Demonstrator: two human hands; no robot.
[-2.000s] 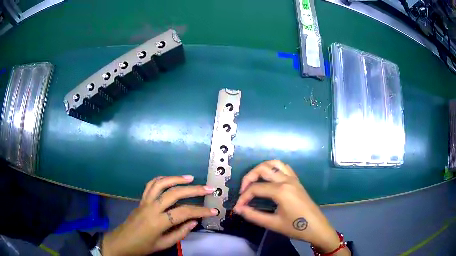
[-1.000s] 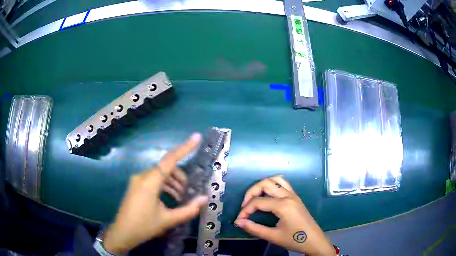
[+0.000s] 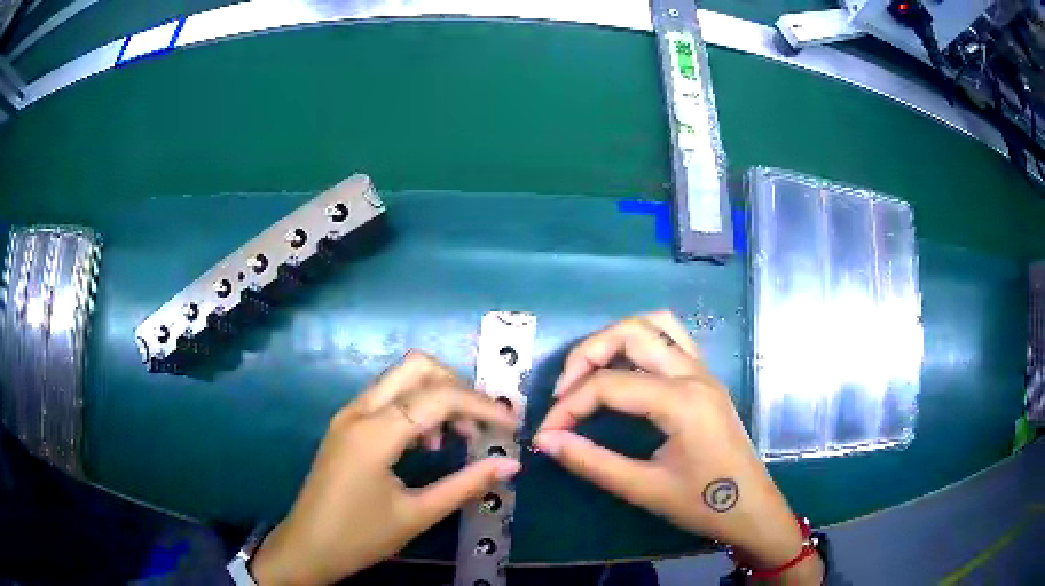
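Observation:
A grey perforated strip (image 3: 505, 334) lies upright before me on the green surface, its near end cut off by the picture's edge. My left hand (image 3: 403, 458) reaches over its middle, thumb and forefinger apart, and covers part of the holes; no object shows in it. My right hand (image 3: 647, 429) is just right of the strip. Its thumb and forefinger are pinched together at the strip's notched edge, on something tiny and dark that is barely visible. A thicker block of stacked strips (image 3: 261, 266) lies diagonally at left.
A clear blister tray (image 3: 834, 315) lies at right, another (image 3: 48, 343) at the left edge. A long labelled bar (image 3: 696, 149) lies beyond, beside blue tape (image 3: 649, 208). Loose small parts (image 3: 705, 322) lie left of the right tray. Black cables hang at far right.
The dark toothed piece in my left hand a second ago is gone from that hand. My left hand has come onto the strip, and my right hand has moved up the strip's right side. The diagonal block looks slimmer.

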